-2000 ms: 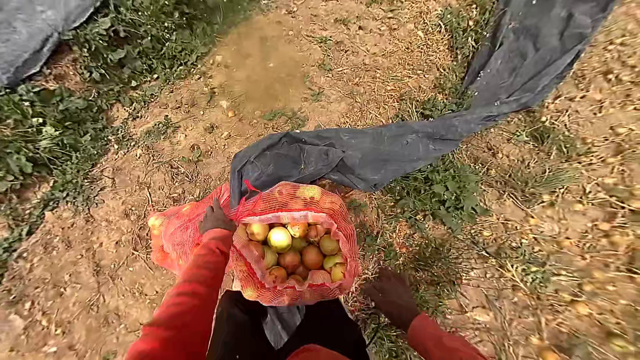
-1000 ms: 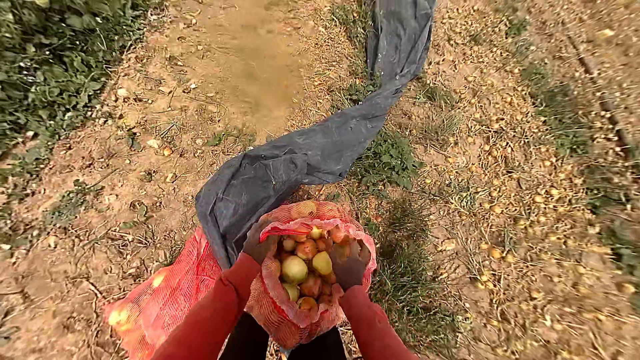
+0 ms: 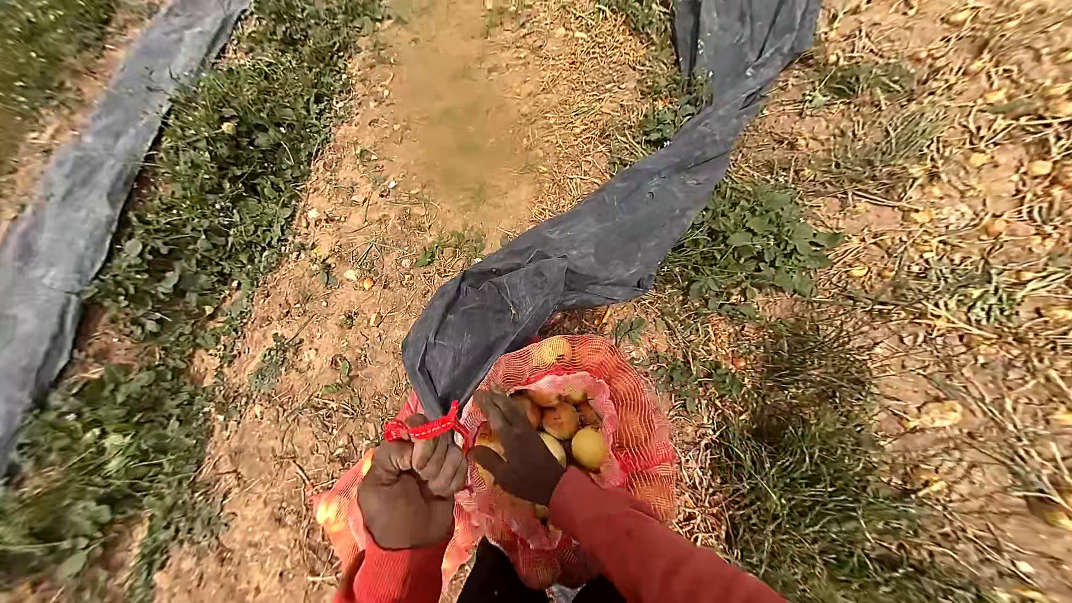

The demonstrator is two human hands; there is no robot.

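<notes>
A red mesh sack [image 3: 641, 419] stands upright with its mouth spread, full of round yellow and reddish-brown produce [image 3: 561, 420], probably onions. My left hand [image 3: 412, 481] is closed on a red drawstring [image 3: 429, 430] at the left side of the mouth. My right hand [image 3: 519, 448] reaches over the left part of the opening, palm down above the produce, fingers near the sack's rim; whether it grips anything is hidden. A second filled part of red mesh [image 3: 339, 511] lies at the lower left.
A dark grey fabric strip [image 3: 603, 226] runs from beside the sack to the upper right. Another grey strip [image 3: 67, 226] lies along the left, with green plants [image 3: 226, 167] beside it. Dry soil, weeds [image 3: 754, 239] and scattered debris surround the sack.
Both hands were at the sack's mouth, one on each side. My right hand has moved left across the opening, and my left hand now holds the red drawstring.
</notes>
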